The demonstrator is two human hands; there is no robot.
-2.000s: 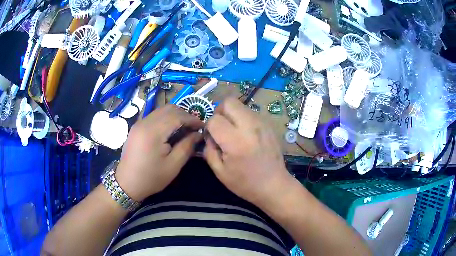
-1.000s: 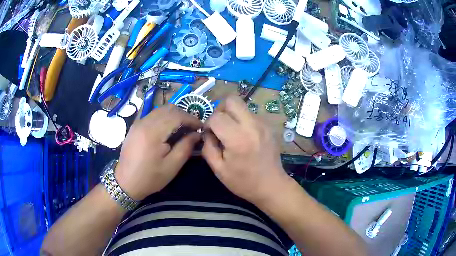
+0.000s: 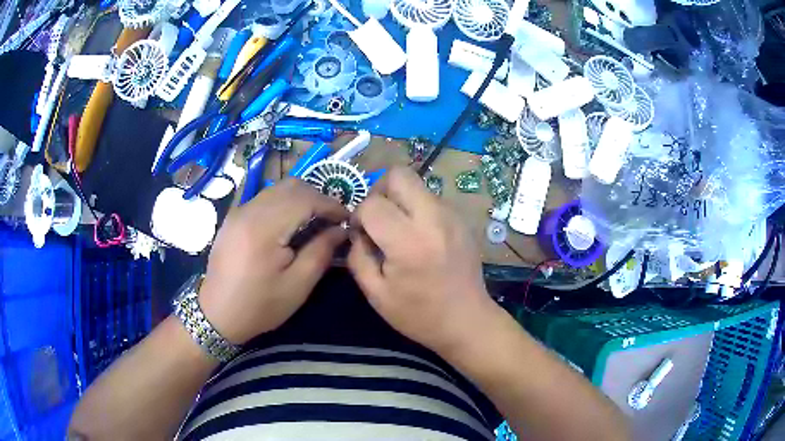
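A white handheld fan head [image 3: 336, 183] with a spoked rim and a green and dark centre shows just beyond my fingertips at the bench's front edge. My left hand [image 3: 274, 254], with a metal watch at the wrist, has its thumb and fingers closed on the fan's near part. My right hand [image 3: 415, 250] is close against it, its fingertips pinched at the neck of the fan, with a tiny light spot between the fingertips. The fan's lower part is hidden by my fingers, and what exactly the right fingertips pinch cannot be told.
Blue-handled pliers [image 3: 202, 142] and an orange-handled tool [image 3: 93, 125] lie left. Small circuit boards [image 3: 469, 181], white fan housings [image 3: 530, 196], a purple ring spool [image 3: 573, 234] and plastic bags [image 3: 676, 181] lie right. A green crate [image 3: 613, 351] stands below right, a blue crate [image 3: 34, 336] left.
My hands stay almost in the same place, with only slight finger movement at the fan. Dark shapes have appeared near the bags at the upper right.
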